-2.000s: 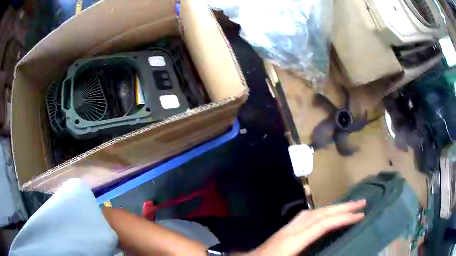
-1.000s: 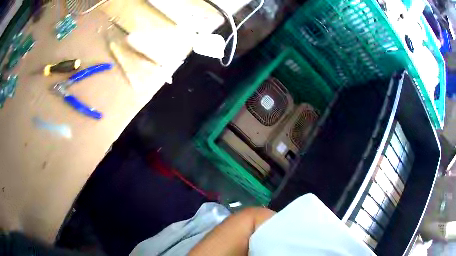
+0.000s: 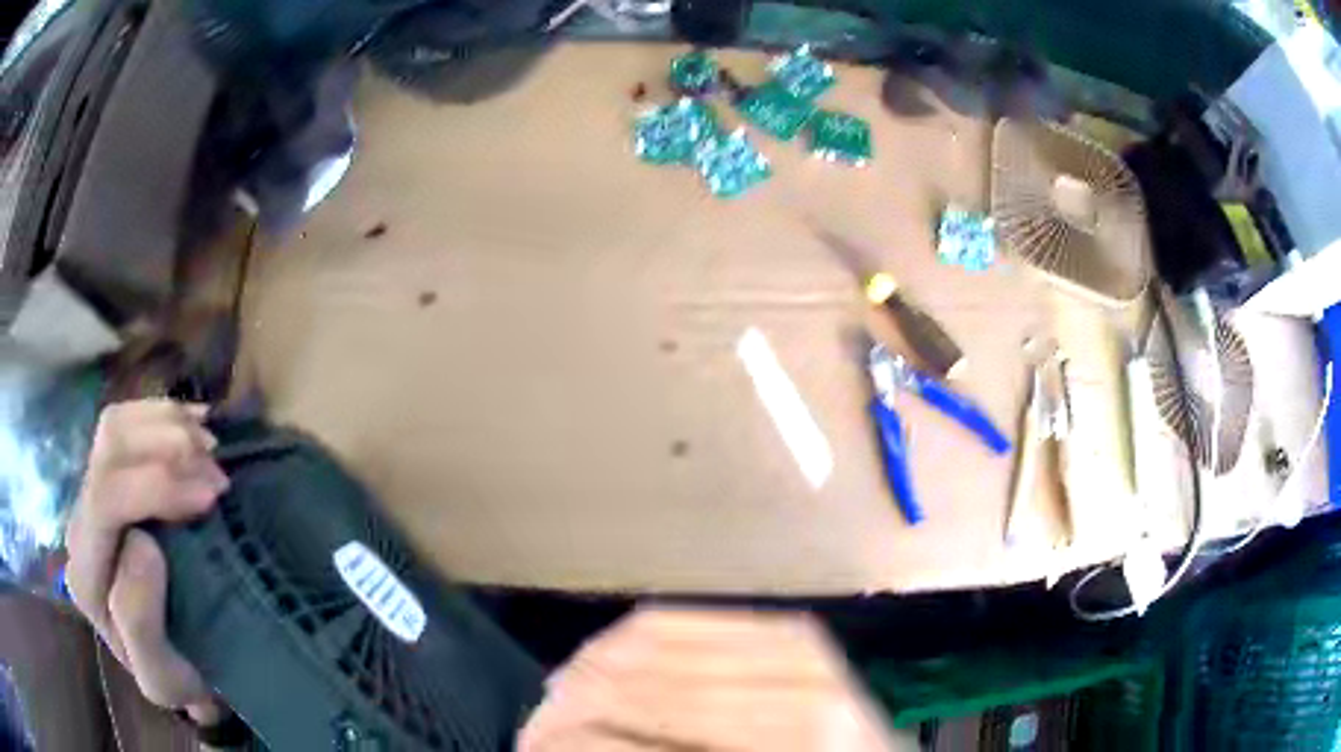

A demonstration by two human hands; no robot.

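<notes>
A dark grey-green fan housing (image 3: 316,588) with radial slats and a pale oval label is tilted at the lower left, over the bench's front edge. My left hand (image 3: 140,544) grips its left side, fingers curled round the edge. My right hand (image 3: 706,683) is at the bottom centre, blurred and cut off by the picture's edge. It lies against the housing's right side; its fingertips are hidden, so I cannot tell its grip.
On the brown cardboard bench top (image 3: 530,367) lie green circuit boards (image 3: 677,129), a screwdriver (image 3: 919,326), blue-handled cutters (image 3: 897,434), a pale flat strip (image 3: 785,407), pale slim tools (image 3: 1044,448) and a beige grille (image 3: 1074,206). A green crate (image 3: 1265,646) is below right.
The view has swung from the box and crates back to the bench. The fan housing, under one hand at the lower right two seconds ago, now shows at the lower left with my left hand on it.
</notes>
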